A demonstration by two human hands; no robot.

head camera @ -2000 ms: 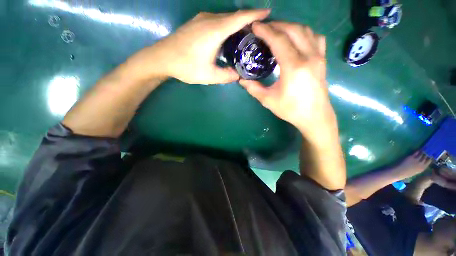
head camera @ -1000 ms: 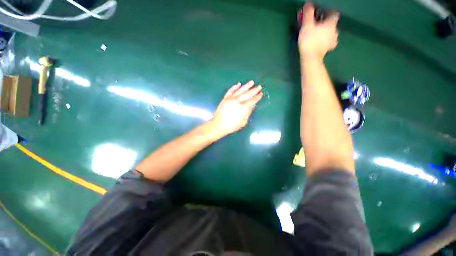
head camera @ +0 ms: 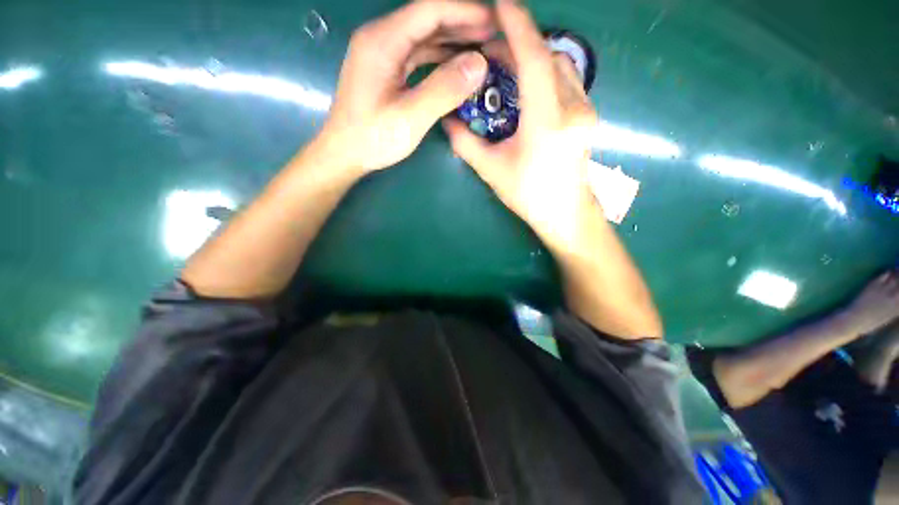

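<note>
A round blue circuit board (head camera: 496, 110) with white print and a pale ring at its middle is held between my hands, near the top middle of the head view. My left hand (head camera: 399, 94) has its thumb on the board's upper left edge. My right hand (head camera: 542, 133) wraps the right and lower side. What lies under the board is hidden by my fingers. A black-rimmed end cap (head camera: 582, 57) with a pale face lies just beyond my right hand, partly covered by it.
The green bench (head camera: 414, 237) reflects ceiling lights. A cream paper piece (head camera: 613, 189) lies beside my right wrist. A dark unit with blue glow (head camera: 877, 187) is at the far right. Another person's arm (head camera: 789, 360) reaches in at the lower right.
My right hand has come back from its far reach and my left hand has lifted from the bench. Both now hold the blue board, which lay by the cap before.
</note>
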